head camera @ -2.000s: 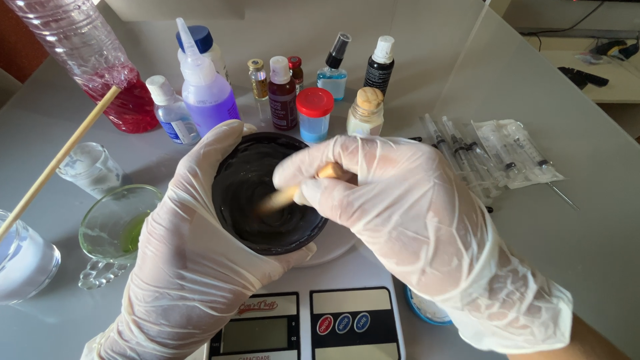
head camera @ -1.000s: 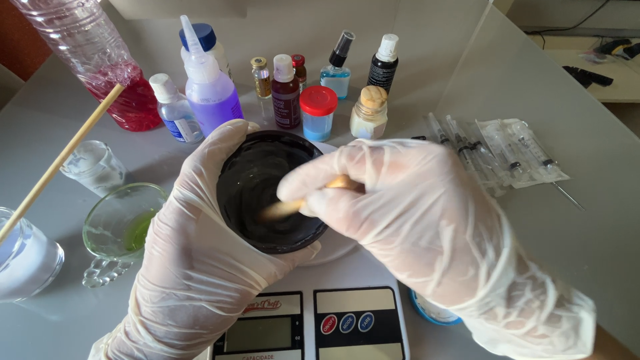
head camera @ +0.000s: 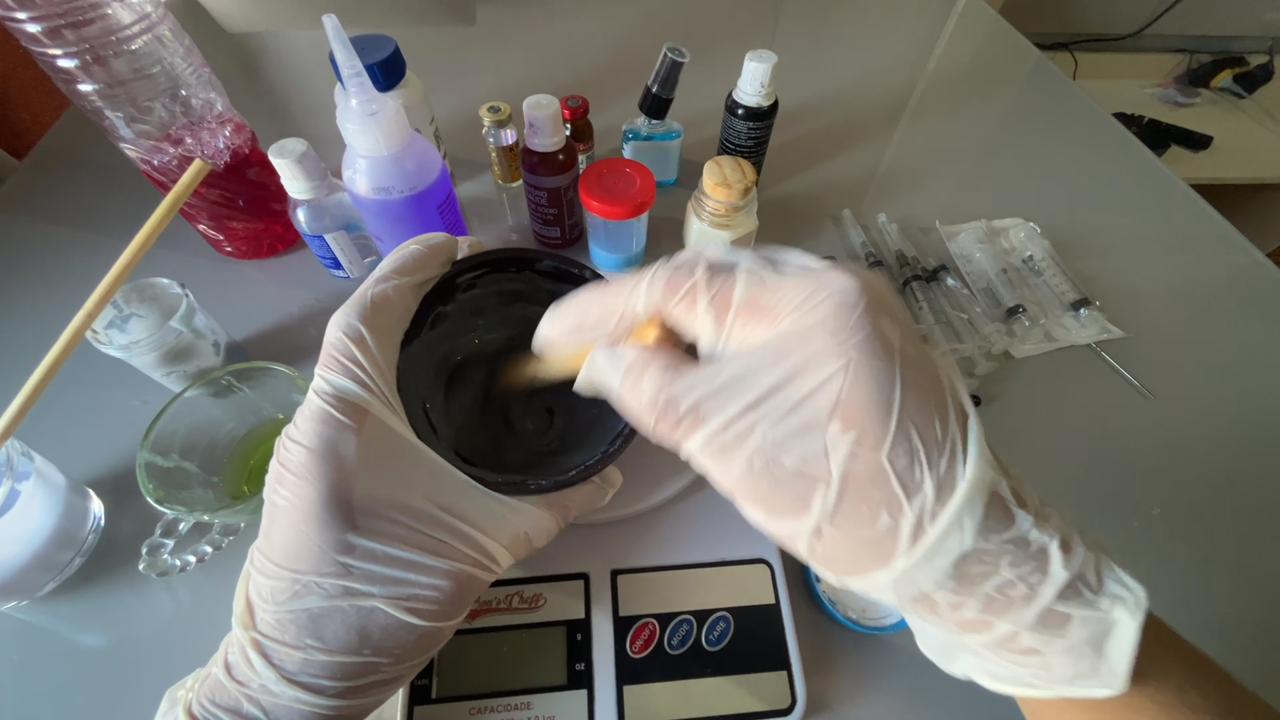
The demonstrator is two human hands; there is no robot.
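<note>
Both my hands wear thin whitish gloves. My left hand [head camera: 400, 470] is wrapped around a dark bowl [head camera: 590, 462], tilted over the plate of a white digital kitchen scale [head camera: 790, 640]. Inside the bowl is a black, glossy mixture [head camera: 480, 400]. My right hand [head camera: 770, 390] pinches a short wooden stick [head camera: 560, 368], blurred, whose lower end is in the mixture; I cannot tell the shape of that end. The scale's display [head camera: 503, 660] shows no digits.
Behind the bowl stand a squeeze bottle of purple liquid [head camera: 400, 195], a red-lidded cup [head camera: 617, 215] and a corked jar [head camera: 722, 205]. Several syringes [head camera: 930, 290] lie at right. A glass cup of green liquid [head camera: 215, 440], a wooden stick [head camera: 110, 290] and a bottle of red liquid [head camera: 220, 190] are at left.
My right hand and the stick have shifted slightly within the bowl, the stick blurred in each frame. My left hand keeps hold of the bowl.
</note>
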